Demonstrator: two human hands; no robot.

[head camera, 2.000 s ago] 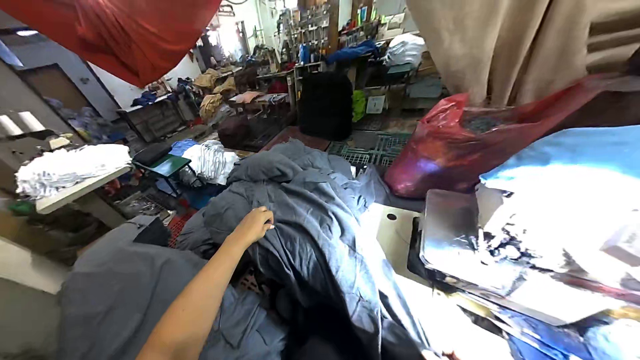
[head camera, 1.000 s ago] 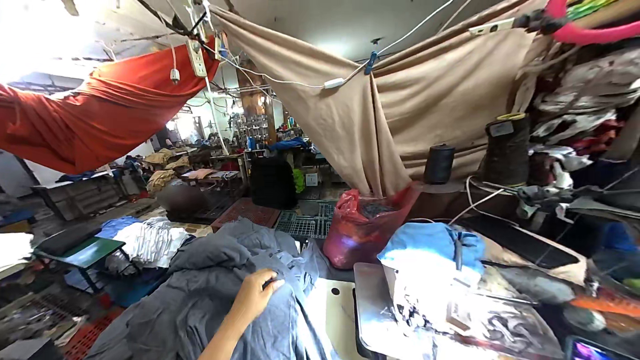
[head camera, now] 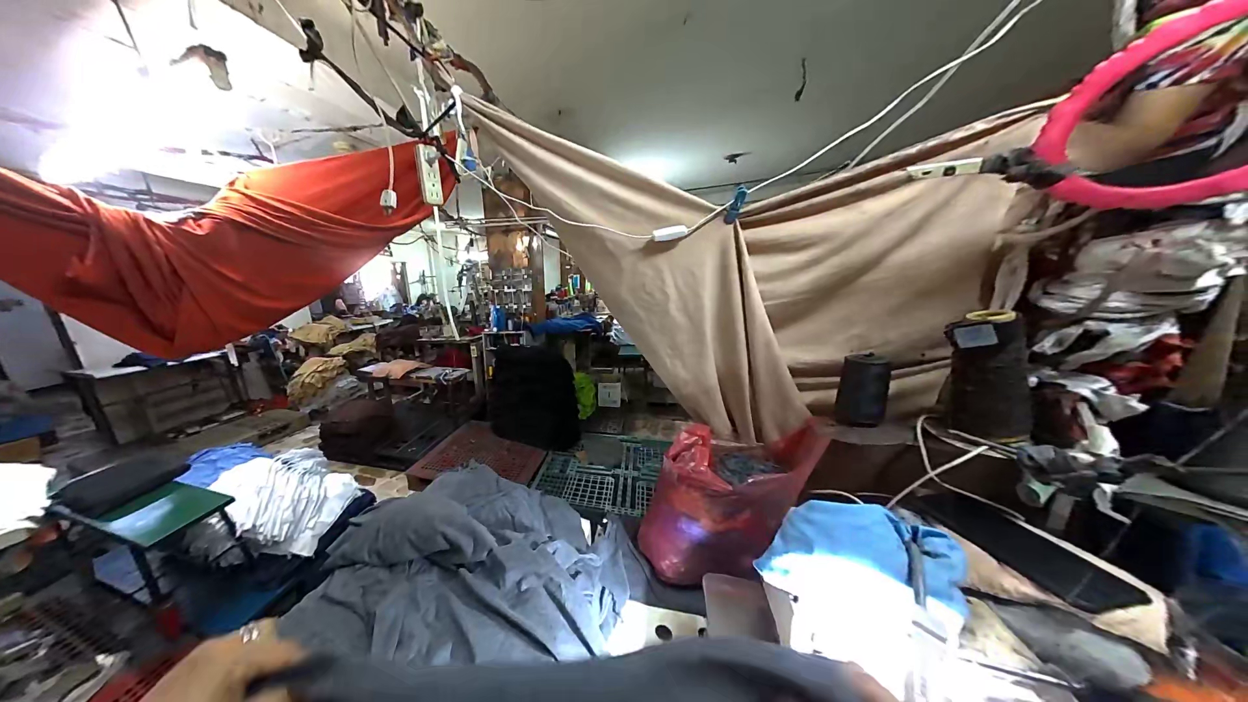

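Note:
At the bottom left edge my left hand (head camera: 222, 667), with a ring on one finger, grips the end of a dark grey cloth (head camera: 585, 675), blurred by motion. This cloth stretches across the bottom of the view to my right hand (head camera: 866, 682), of which only a small part shows at its other end. Behind the stretched cloth lies a crumpled heap of grey fabric (head camera: 478, 575). A red plastic bag (head camera: 717, 507) with dark contents stands right of the heap. Further right is a folded blue cloth (head camera: 838, 546).
Green plastic pallets (head camera: 595, 478) lie beyond the heap. White garments (head camera: 283, 497) are piled at left by a small green table (head camera: 156, 517). Dark thread cones (head camera: 863, 390) stand at right before a hanging beige cloth (head camera: 858, 283). A red cloth (head camera: 244, 244) hangs upper left.
The view has tilted up. Earlier one hand rested on the grey heap; now both hands are at the bottom edge with a dark grey cloth stretched between them.

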